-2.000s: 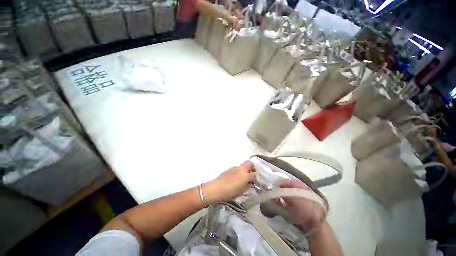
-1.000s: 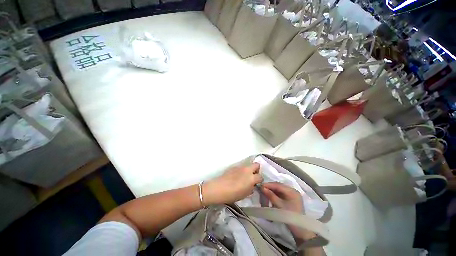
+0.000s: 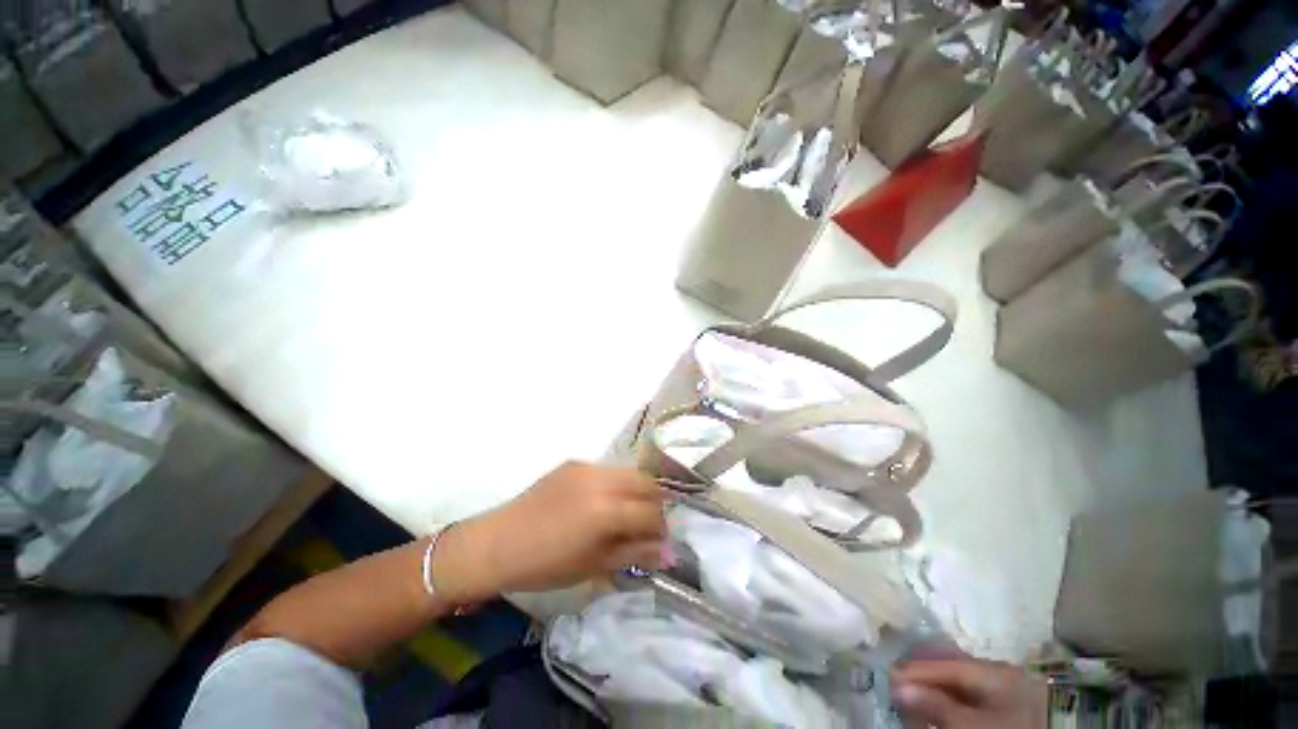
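Observation:
A near beige handbag, stuffed with white paper [image 3: 762,570], stands open below me; another paper-filled mouth lies closer to my body. My left hand [image 3: 612,527] is curled at its left rim, fingertips closed on the edge beside a small metal piece. My right hand [image 3: 968,691] is at the lower right, its fingertips by the bag's right end; blur hides whether they grip. Just beyond stands another open handbag with white paper [image 3: 797,385] inside and its two loop handles up. No hand touches it.
A white-topped table [image 3: 470,299] bears a clear-wrapped white packet [image 3: 335,168] by green lettering. A stuffed handbag [image 3: 747,235] stands beside a red wedge [image 3: 911,202]. More handbags line the back and right [image 3: 1089,335]. A stuffed bag [image 3: 214,491] stands left, off the table.
Both hands have left the farther bag's mouth. My left hand has moved down-left to the nearer bag's rim, my right hand to the lower right. The view has shifted.

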